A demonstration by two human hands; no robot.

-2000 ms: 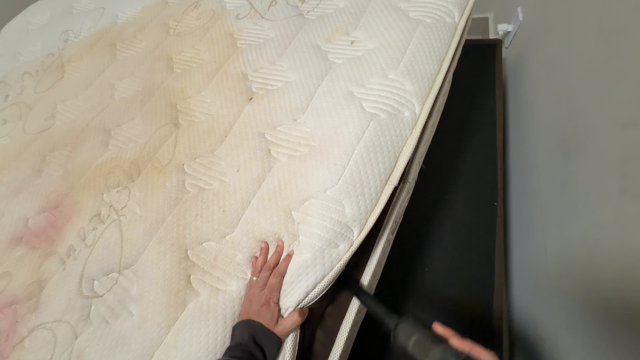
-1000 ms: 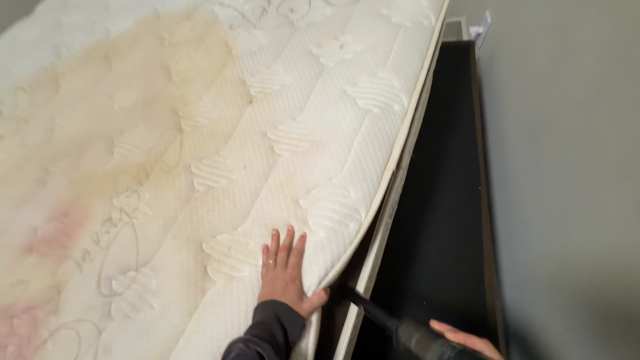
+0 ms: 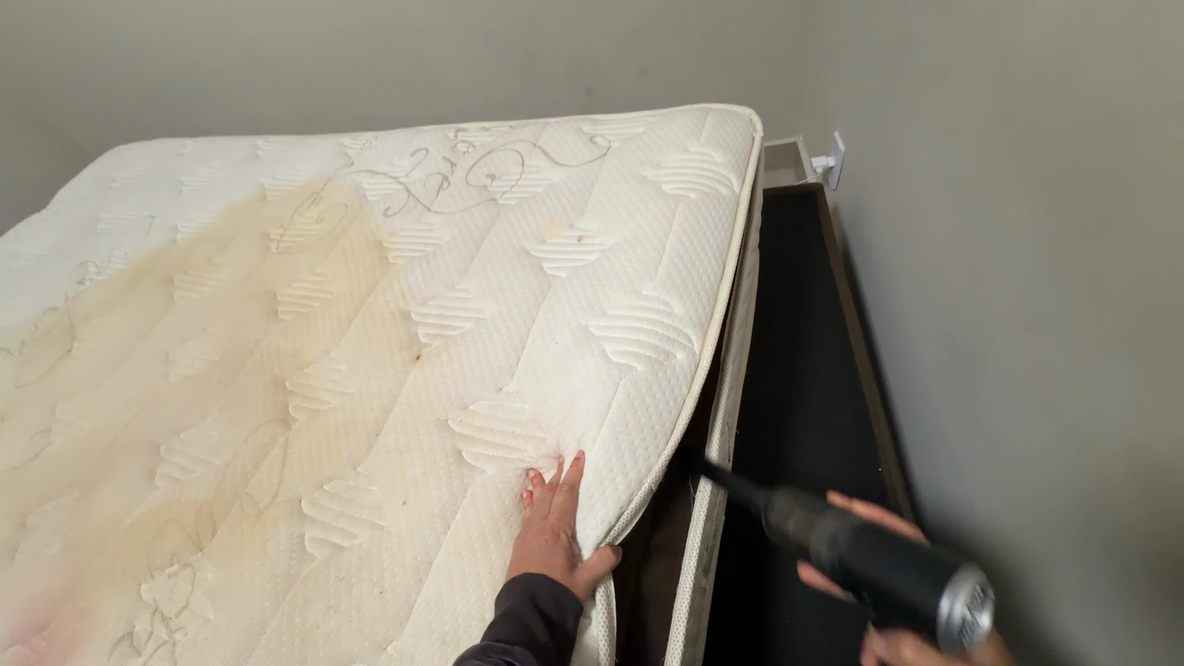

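Note:
A white quilted mattress (image 3: pixel 555 324) with large tan and pink stains fills the left and centre. My left hand (image 3: pixel 555 532) presses on its top near the right edge, fingers spread, with the thumb over the piped border. At the lower right, my right hand (image 3: pixel 860 555) is wrapped round a black handheld tool (image 3: pixel 860 555) with a silver end cap, blurred; its kind is unclear. The narrow dark nozzle points left at the dark gap between the mattress's top border and its lower border (image 3: pixel 698 546). Its tip is hard to make out against the gap.
Right of the mattress lies a dark bed base (image 3: pixel 805 370) with a brown edge, beside a grey wall (image 3: pixel 1017 231). A white plug-like object (image 3: pixel 832 162) sticks out near the far corner, by a pale box-like fixture (image 3: pixel 786 162).
The view has tilted up, showing the mattress's far edge and the back wall. My left hand stays on the mattress near its edge; more of the tool, including its silver end, now shows.

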